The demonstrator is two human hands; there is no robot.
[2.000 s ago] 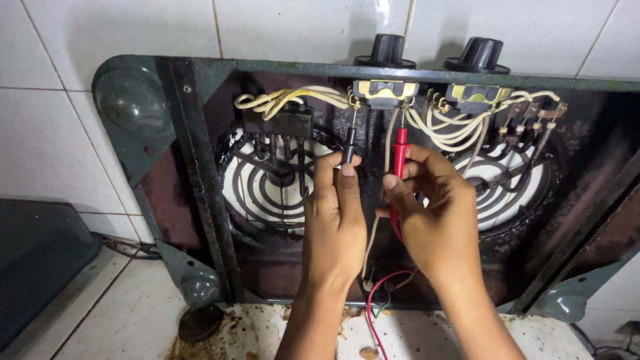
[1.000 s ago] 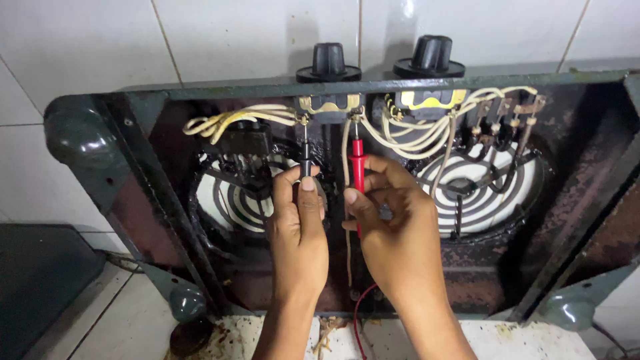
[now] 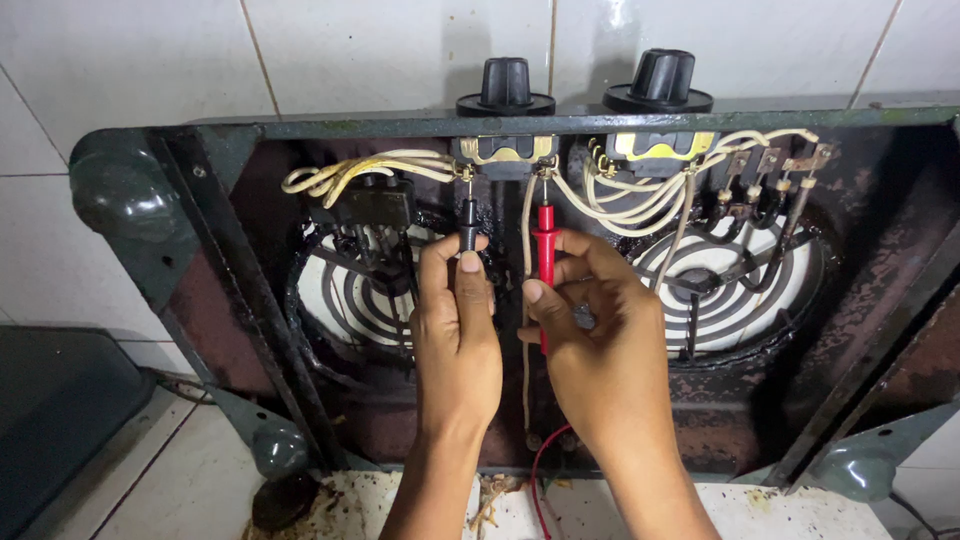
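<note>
An electric hot plate stands on its edge, its open underside facing me. My left hand (image 3: 459, 322) grips a black test probe (image 3: 469, 223), its metal tip at the terminals on the left side of the left rotary switch (image 3: 506, 154). Between the fingers of my right hand (image 3: 607, 337) is a red test probe (image 3: 546, 247), its tip at the terminal on that switch's right side. Whether the tips make firm contact is too small to tell. Pale wires (image 3: 375, 166) run from the switches. A red lead (image 3: 537, 480) hangs below my right hand.
To the right sits a second rotary switch (image 3: 660, 150), with a black knob (image 3: 662, 75) above it. Coil heating elements (image 3: 720, 300) lie behind both hands. A dark grey object (image 3: 60, 397) is at the left. Brown debris (image 3: 487, 506) litters the tiled surface beneath the frame.
The view has shifted, and the hot plate sits differently in it. Both hands keep hold of their probes at the left switch throughout.
</note>
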